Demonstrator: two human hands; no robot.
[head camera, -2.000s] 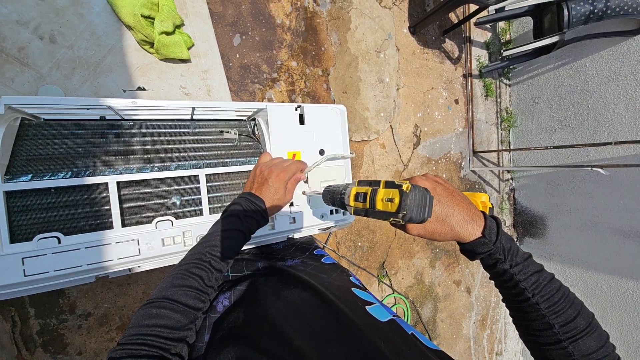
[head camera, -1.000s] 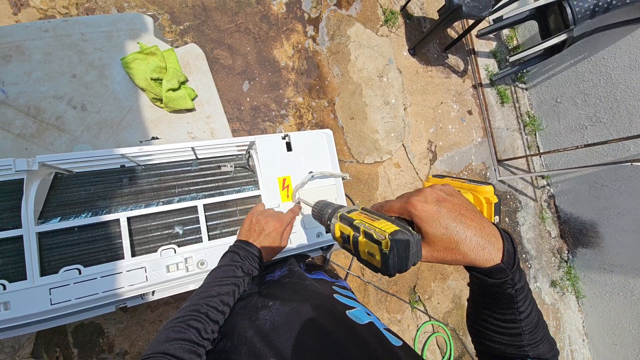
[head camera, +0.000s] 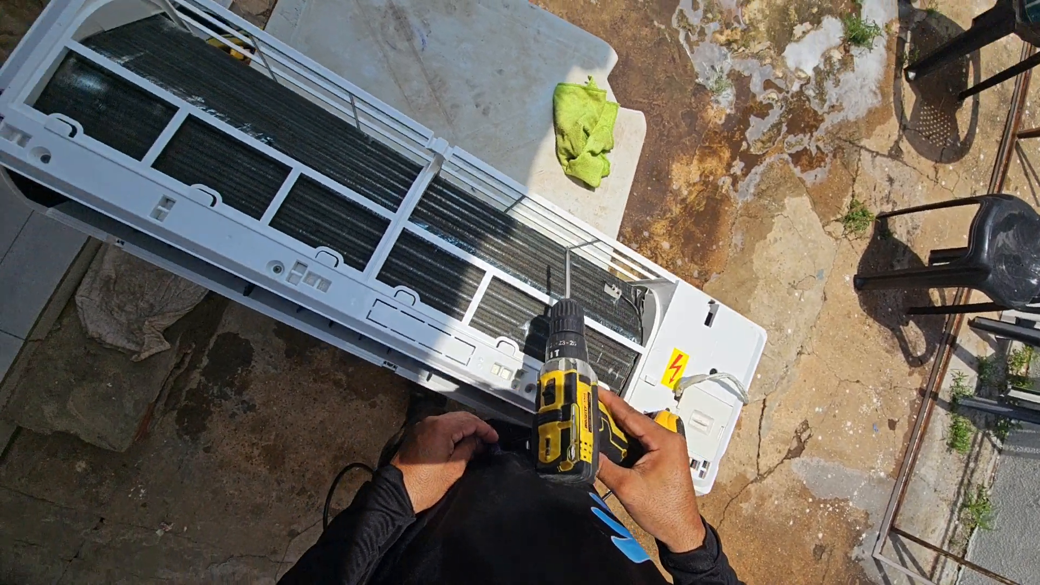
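My right hand (head camera: 654, 471) grips a yellow and black cordless drill (head camera: 566, 406) by its handle. A long thin bit points away from me, over the dark finned coil of a white split air conditioner indoor unit (head camera: 341, 301). Near the unit's lower edge, against my dark shirt, is my left hand (head camera: 443, 451) with its fingers curled; whether something small is in it cannot be told. At the unit's right end are a yellow warning sticker (head camera: 674, 368) and a loose white cable (head camera: 715, 379).
The unit rests across a pale table (head camera: 455, 73) bearing a green cloth (head camera: 585, 132). A grey rag (head camera: 134, 301) lies at lower left. Black plastic chairs, one of them a round-topped stool (head camera: 1011, 252), stand at the right on cracked ground. A dark cable (head camera: 333, 491) loops beside my left sleeve.
The drill has swung from pointing left at the unit's right end to pointing away from me above the coil. My left hand has left the unit's face for my shirt. The view has turned.
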